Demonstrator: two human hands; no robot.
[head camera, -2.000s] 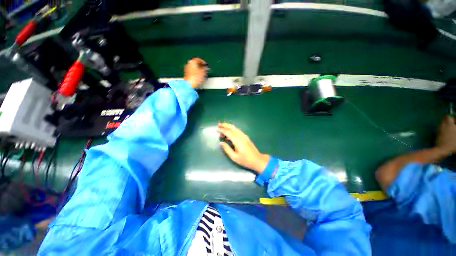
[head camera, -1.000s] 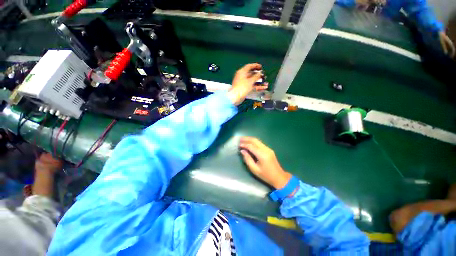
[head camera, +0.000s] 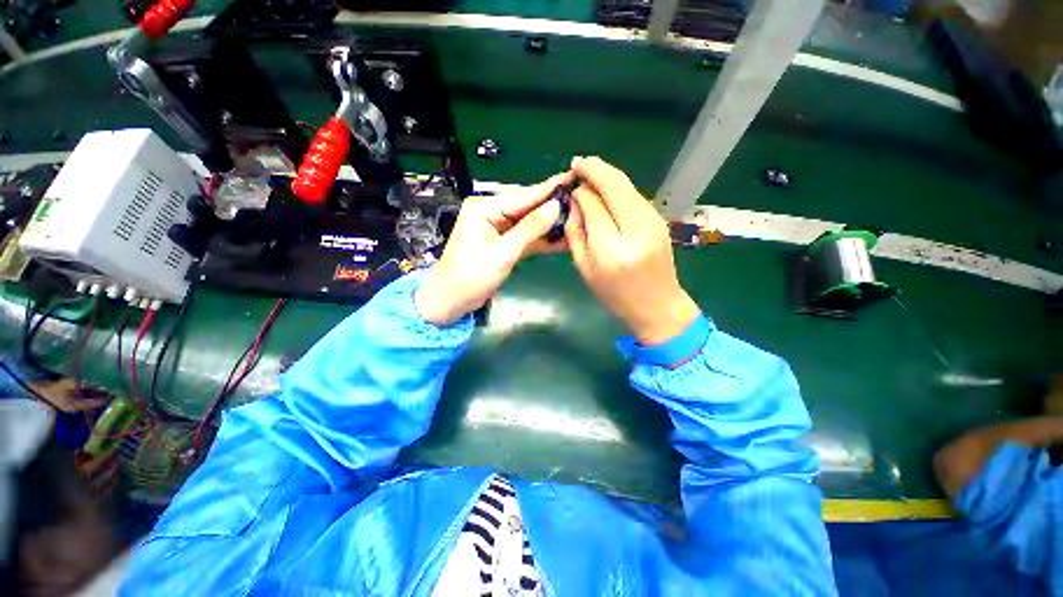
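Note:
A small black module (head camera: 561, 217) is held between the fingertips of both hands, above the green bench. My left hand (head camera: 495, 247) grips it from the left and my right hand (head camera: 620, 243) from the right. The fingers cover most of it, so its details cannot be told. Small brassy and dark parts (head camera: 697, 236) lie on the white strip by the foot of the slanting metal post, partly behind my right hand.
A black fixture (head camera: 305, 259) with red-gripped toggle clamps (head camera: 322, 160) and a white vented box (head camera: 114, 210) stand left. A solder wire reel (head camera: 842, 273) is right. Small modules (head camera: 776, 177) lie beyond. Another person's arm (head camera: 1002, 457) is at the right edge.
My left hand has drawn back from near the post and my right hand has risen from the bench to meet it. Both now hold the module. The view has shifted slightly.

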